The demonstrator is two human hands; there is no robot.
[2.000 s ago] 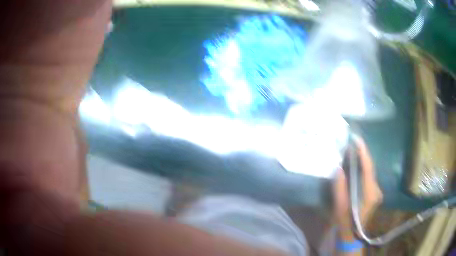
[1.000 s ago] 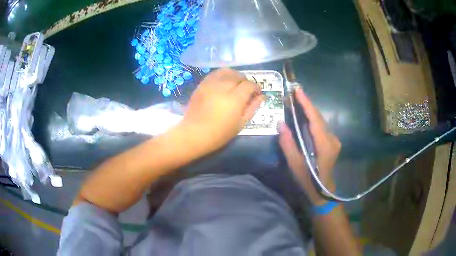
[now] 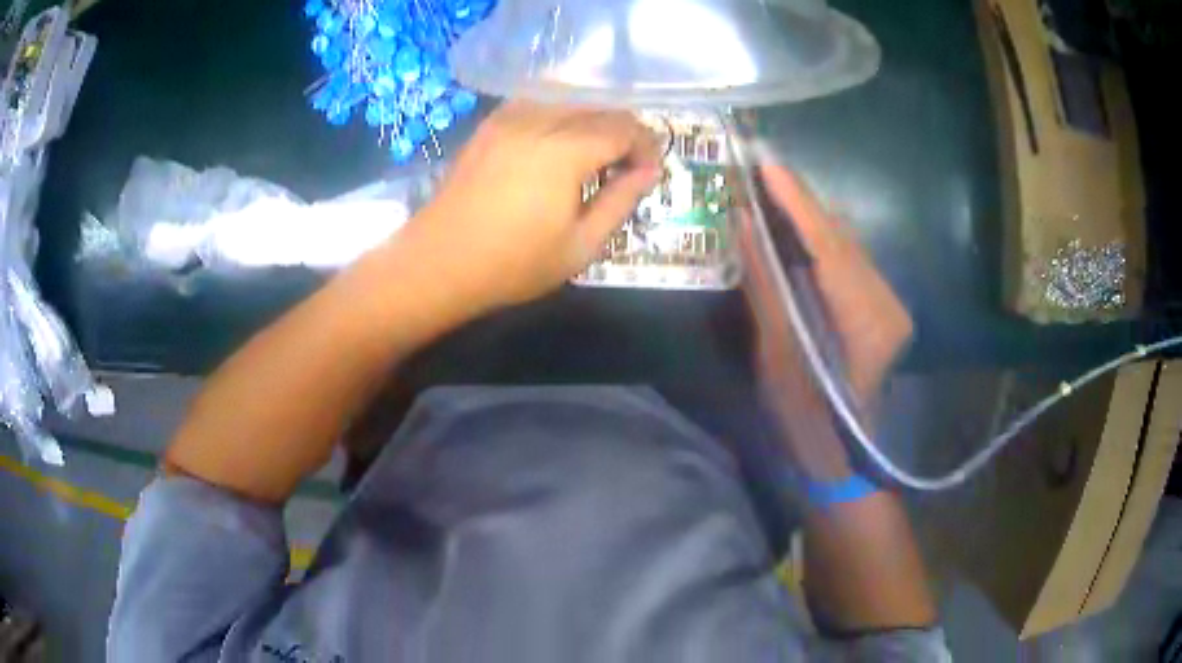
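A white square socket housing [image 3: 661, 277] lies open on the dark green mat, with a green circuit board [image 3: 708, 192] and metal contact strips inside. My left hand [image 3: 519, 194] is at its left side, with bent fingertips over the board; whether they pinch a small part is hidden. My right hand [image 3: 843, 292] holds the dark soldering iron [image 3: 793, 240] upright at the housing's right edge. Its tip is blurred near the upper right corner. A silvery feed tube [image 3: 894, 473] curves from the iron over my wrist.
A clear fume hood [image 3: 674, 52] hangs just above the housing. Blue discs with long leads [image 3: 389, 65] lie in a pile behind my left hand. A bagged white cord [image 3: 259, 227] lies left. White units [image 3: 39, 78] stand far left. A cardboard tray [image 3: 1024, 194] with silvery scraps [image 3: 1086, 275] is right.
My left hand, a large blur at the left two seconds ago, is now at the housing. Since one second ago, housing and hood appear higher in view, and the iron's tip sits nearer the housing's upper right corner.
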